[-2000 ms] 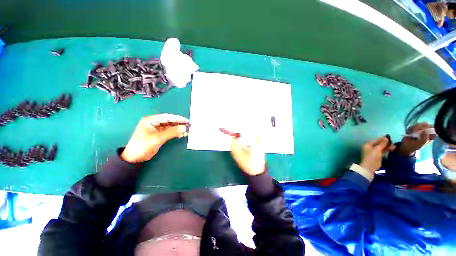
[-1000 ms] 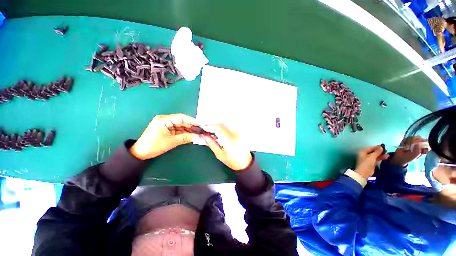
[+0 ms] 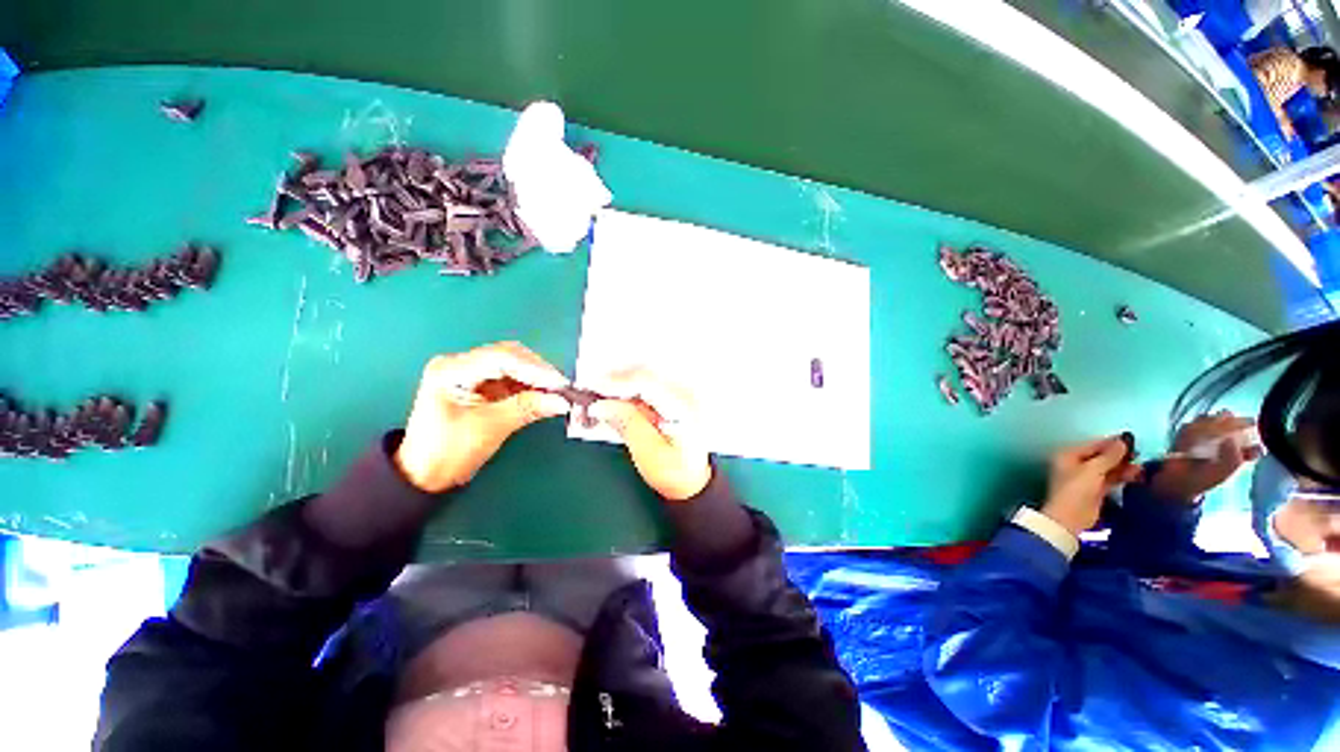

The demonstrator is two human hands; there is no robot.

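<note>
My left hand and my right hand meet at the lower left corner of the white sheet. A small dark part is held between the fingertips of both hands. More dark parts show inside the curled fingers of my left hand. Whether the held part is one piece or two cannot be told. A single dark piece lies on the right side of the sheet.
A jumbled dark pile lies beside a crumpled white cloth. Two rows of dark pieces stand at the left. Another pile lies right of the sheet. A person in blue works at the right. A stray part lies far left.
My right hand has moved left from over the sheet to meet my left hand. The fingertips of both hands are now closed together on a dark part. The view has shifted slightly.
</note>
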